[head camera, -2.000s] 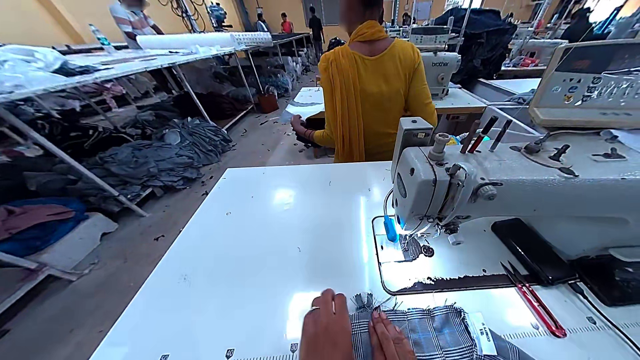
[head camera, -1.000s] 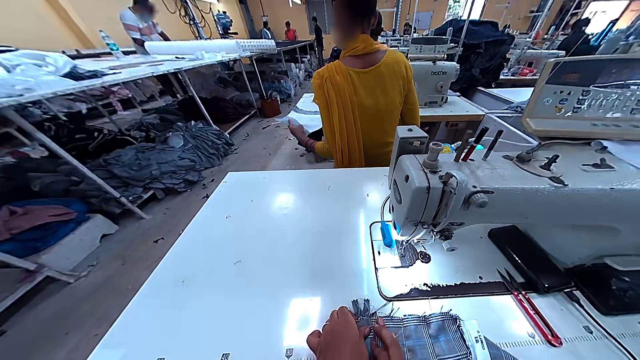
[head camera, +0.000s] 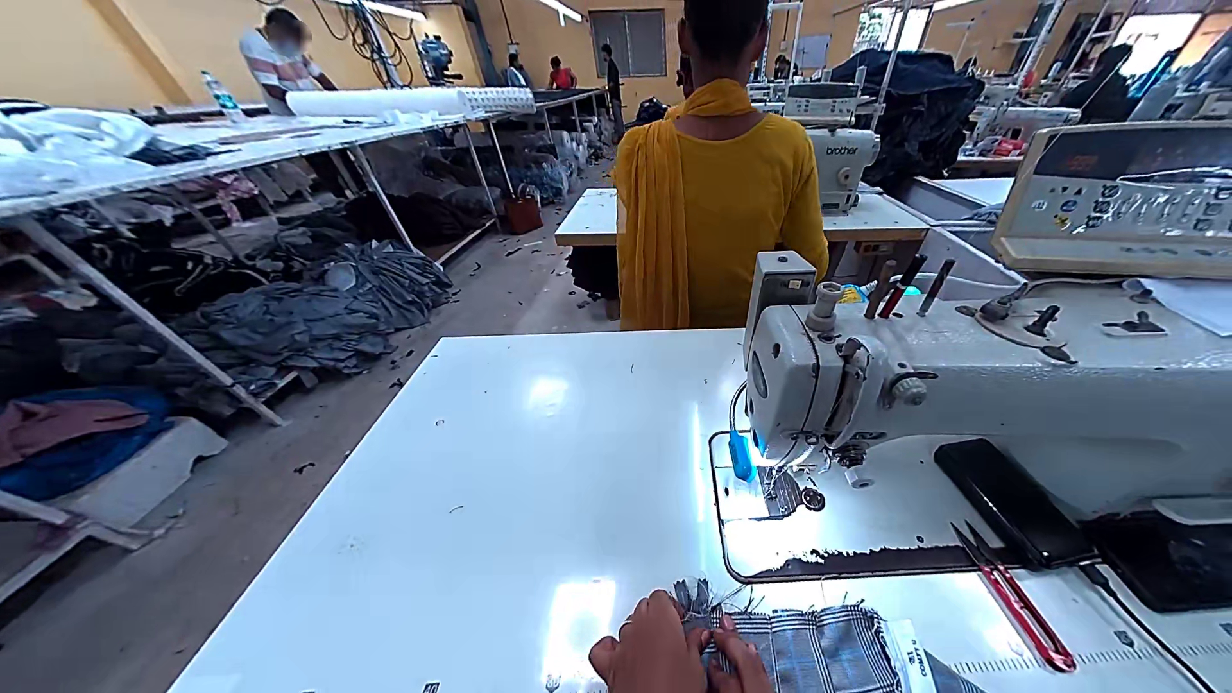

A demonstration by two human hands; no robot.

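Observation:
My left hand (head camera: 654, 647) is at the bottom centre, its fingers bent over the frayed left end of a grey plaid fabric piece (head camera: 818, 643). Close beside it, my right hand (head camera: 739, 664) presses or pinches the same cloth with its fingertips. Loose threads stick up above the fingers, and a white label (head camera: 910, 656) shows at the cloth's right part. Beyond the cloth is the industrial sewing machine (head camera: 799, 385), its lamp lit over the needle plate. Red-handled thread snips (head camera: 1025, 611) lie right of the cloth. The lower parts of both hands are cut off by the frame.
A black phone (head camera: 1011, 500) lies beneath the machine arm. The white table (head camera: 462, 510) extends left. Ahead, a person in yellow (head camera: 736, 212) is near another sewing machine (head camera: 842, 168). Piled grey garments (head camera: 327, 308) lie under the long table at left, with people farther back.
The plaid cloth and both hands have shifted slightly since the earliest frame, the hands now closer together. The person in yellow has drawn in the left arm that reached out to the side before.

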